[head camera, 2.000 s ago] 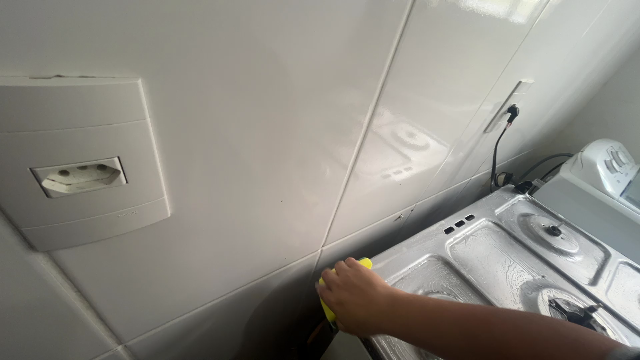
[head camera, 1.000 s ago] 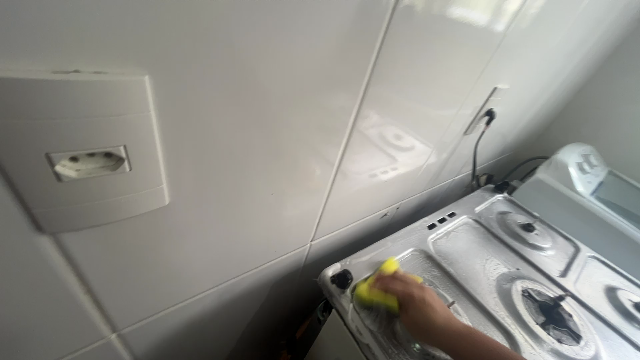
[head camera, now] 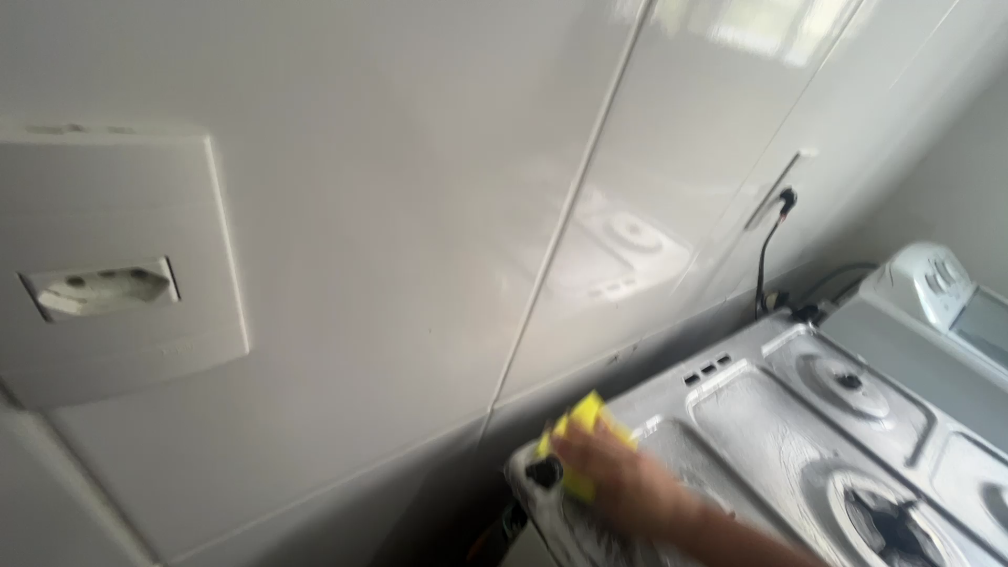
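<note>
My right hand (head camera: 618, 480) comes in from the lower right and is blurred. Its fingers are closed on a yellow sponge (head camera: 589, 409), pressed to the metal gas cooktop (head camera: 776, 413) near its left corner. A black rubber corner piece (head camera: 543, 472) sits just left of the fingers. Wet streaks and a whitish film show on the cooktop, whose burner wells have no grates over them. My left hand is out of view.
A white tiled wall (head camera: 378, 260) runs behind the stove, with a dark gap between them. It carries a power outlet (head camera: 106, 291) and, farther right, a black plug (head camera: 787, 198) with its cord. A white appliance (head camera: 917, 287) with knobs stands beyond the stove.
My right hand, holding the sponge, went from the cooktop's left corner onto the near left burner area, then back toward the corner, where the black corner piece now shows.
</note>
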